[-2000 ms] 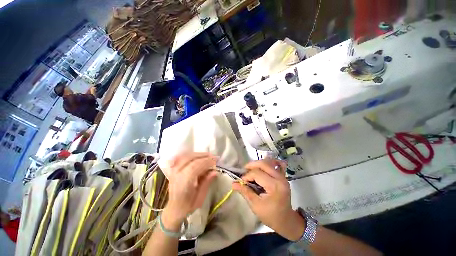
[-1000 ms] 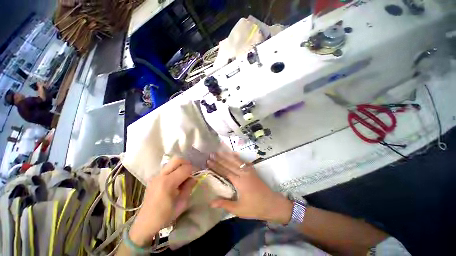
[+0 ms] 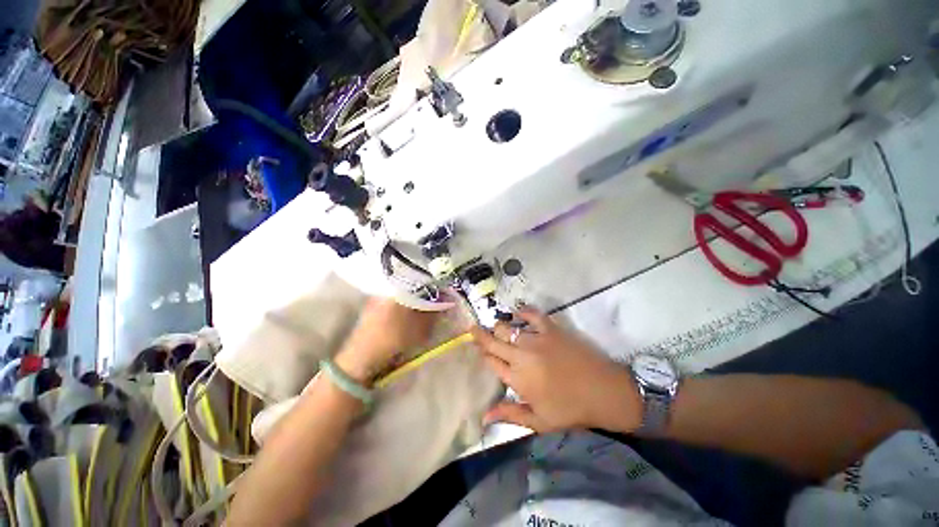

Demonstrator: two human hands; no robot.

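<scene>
A beige panel (image 3: 422, 422) with a yellow seam tape (image 3: 427, 357) lies on the white bed of the sewing machine (image 3: 535, 134). Its upper end runs to the presser foot and needle area (image 3: 479, 299). My left hand (image 3: 396, 335) lies on the panel left of the needle area, its fingertips partly hidden by the machine head. My right hand (image 3: 551, 376) rests on the panel's right edge, with its fingertips close to the needle area. Whether either hand pinches the cloth is unclear.
Red-handled scissors (image 3: 750, 237) lie on the right of the machine bed, beside a thin red-and-black tool (image 3: 824, 196) and loose thread. A bundle of panels (image 3: 93, 453) stands at the left. A beige heap (image 3: 443, 41) lies beyond the machine. A person's dark clothing (image 3: 36, 237) shows at the far left.
The panel has moved from between my hands to under the needle area. Both hands are now flatter and close to the needle. The view has moved closer to the machine.
</scene>
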